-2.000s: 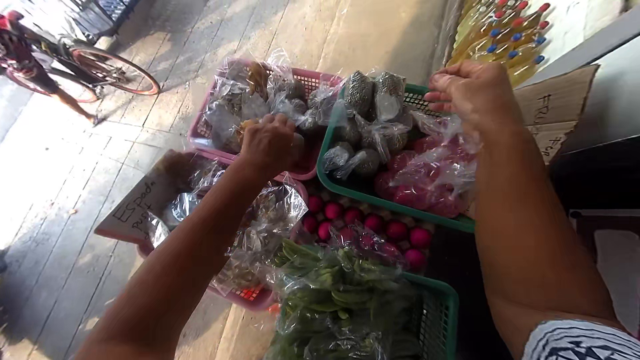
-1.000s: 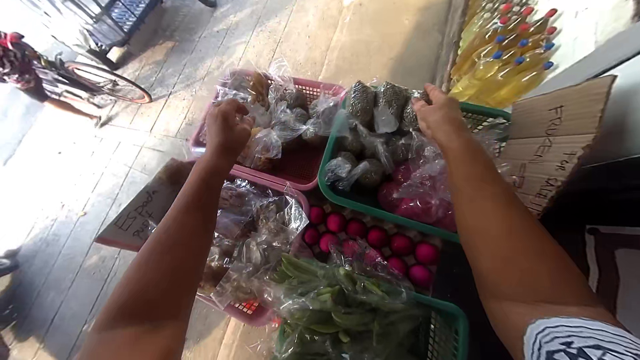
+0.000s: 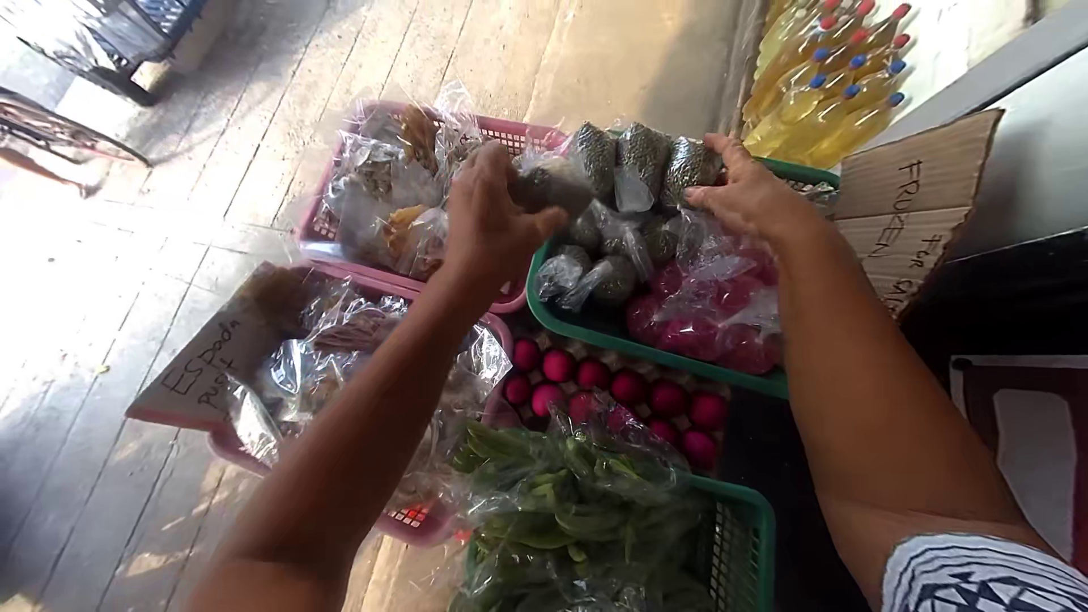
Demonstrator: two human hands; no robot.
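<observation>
My left hand (image 3: 497, 212) holds a small plastic bag of dark dry goods (image 3: 552, 187), blurred, between the pink basket (image 3: 382, 270) and the green basket (image 3: 544, 314). My right hand (image 3: 744, 183) has its thumb and fingers around a clear bag of greenish beans or lentils (image 3: 688, 166) at the green basket's far side. Two similar bags (image 3: 643, 153) stand beside it. Nearer lie knotted dark round bags (image 3: 610, 279) and plastic bags of pink round items (image 3: 693, 327). The pink basket holds clear bags of dried goods (image 3: 374, 178).
Magenta eggs (image 3: 629, 387) sit in a tray before the green basket. Bagged green vegetables (image 3: 552, 510) fill another green basket (image 3: 761, 544). A lower pink basket (image 3: 425, 531) holds bagged goods. Handwritten cardboard signs (image 3: 914, 204) flank the baskets; bottles of yellow liquid (image 3: 824, 93) stand at upper right.
My left hand has moved right from over the pink basket and now has a dark bag in it. My right hand has closed around a bean bag; a third bag now stands in that row.
</observation>
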